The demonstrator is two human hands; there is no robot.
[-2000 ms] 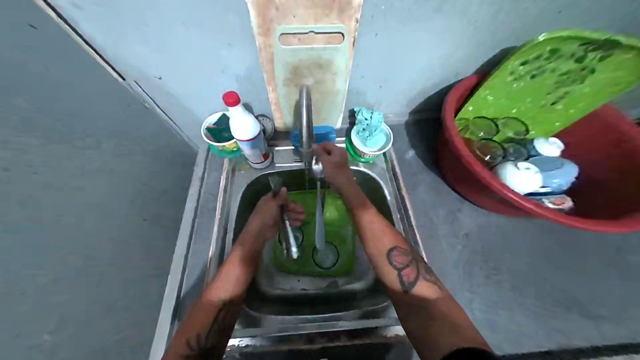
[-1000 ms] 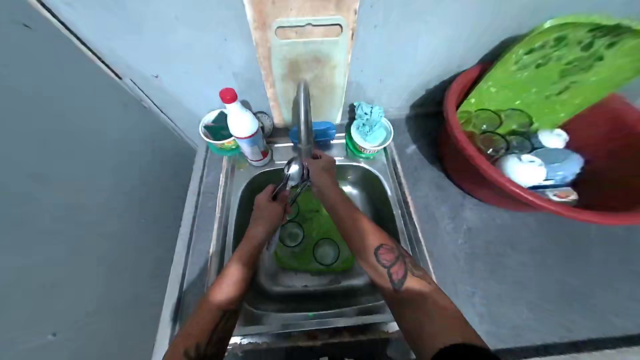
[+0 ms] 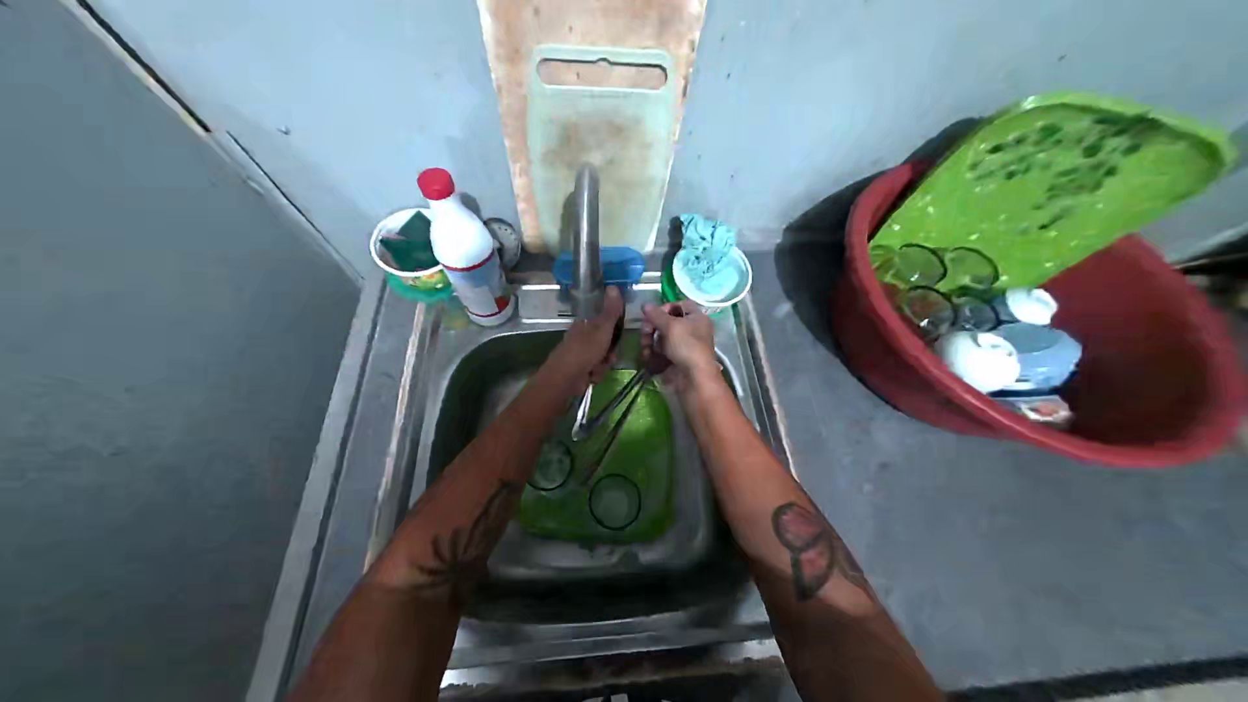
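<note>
My left hand (image 3: 592,336) is just below the spout of the metal faucet (image 3: 587,234), closed around metal cutlery whose pieces are hard to tell apart. Close beside it on the right, my right hand (image 3: 680,338) grips the upper ends of several thin metal utensils (image 3: 616,414), which slant down to the left over the sink. Below them, a green tray or board (image 3: 648,497) lies in the stainless steel sink (image 3: 585,604). On it are a round glass (image 3: 614,501) and another glass (image 3: 552,465). My fingers partly hide what they hold.
Behind the sink stand a white bottle with a red cap (image 3: 470,249), a tub with a sponge (image 3: 398,240), a tub with a turquoise cloth (image 3: 733,283) and a light green cutting board (image 3: 600,136). At right, a red basin (image 3: 853,292) holds glasses, cups and a green tray (image 3: 1033,185).
My left hand has moved up to the faucet, and my right hand has shifted right of the spout. The utensils in my right hand now point down over the green tray.
</note>
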